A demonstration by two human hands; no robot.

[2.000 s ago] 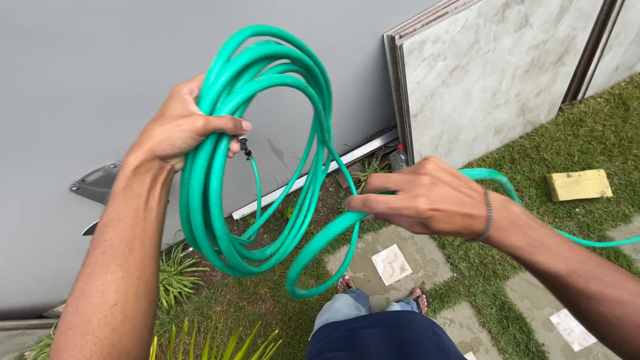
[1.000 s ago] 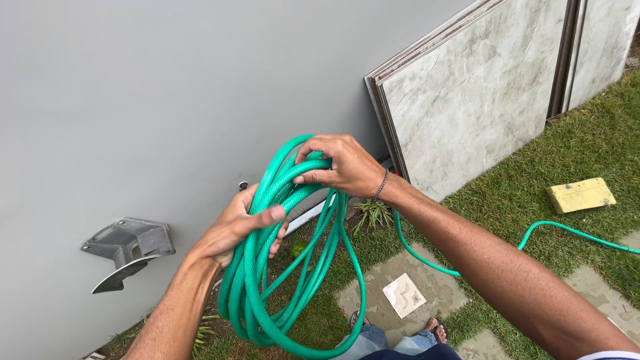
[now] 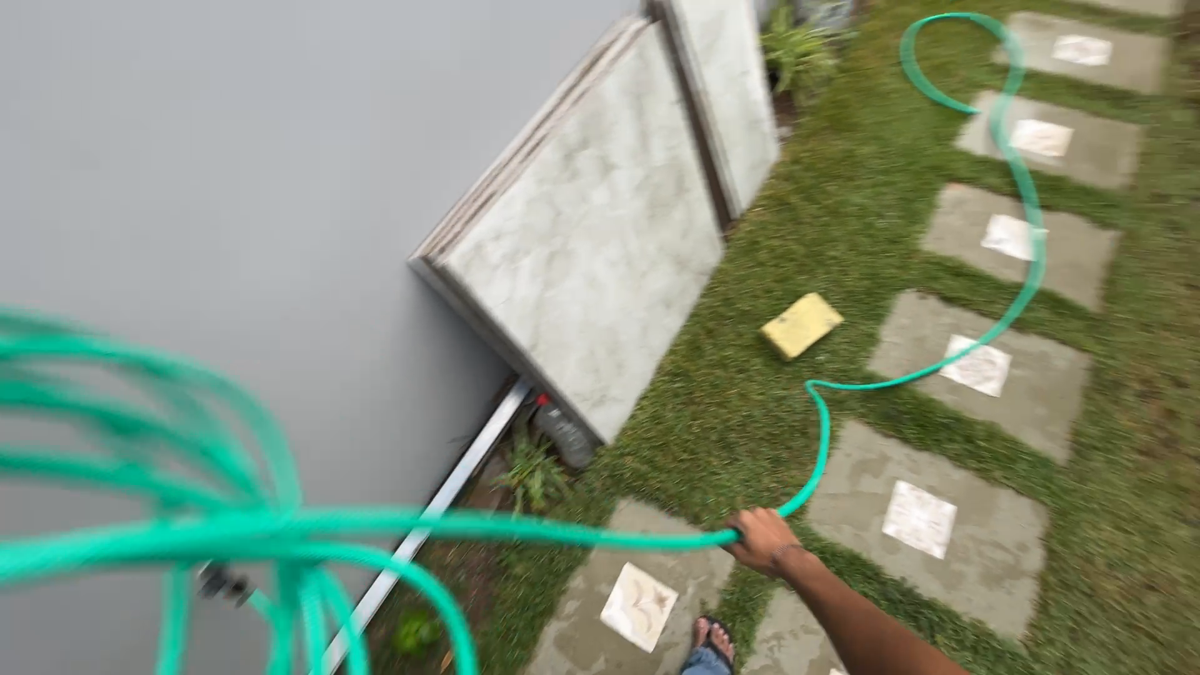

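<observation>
A green garden hose [image 3: 562, 532] runs from blurred coils at the lower left to my right hand [image 3: 764, 542], which is shut around it near the bottom middle. Beyond that hand the hose curves over the grass and stepping stones and loops at the upper right. Its coils fill the lower left corner, close to the camera, with a dark fitting [image 3: 225, 583] hanging below them. My left hand is out of view.
A grey wall [image 3: 234, 169] stands at left, with stone-look slabs [image 3: 581, 225] leaning on it. A plastic bottle [image 3: 562, 431] lies by their base. A yellow block [image 3: 802, 325] rests on the grass beside the paving slabs [image 3: 937, 600]. A metal strip [image 3: 450, 497] edges the wall.
My right hand has left the coils and now grips the hose further along, stretching a length out from them. The view has swung to the right, and my left hand has gone out of it.
</observation>
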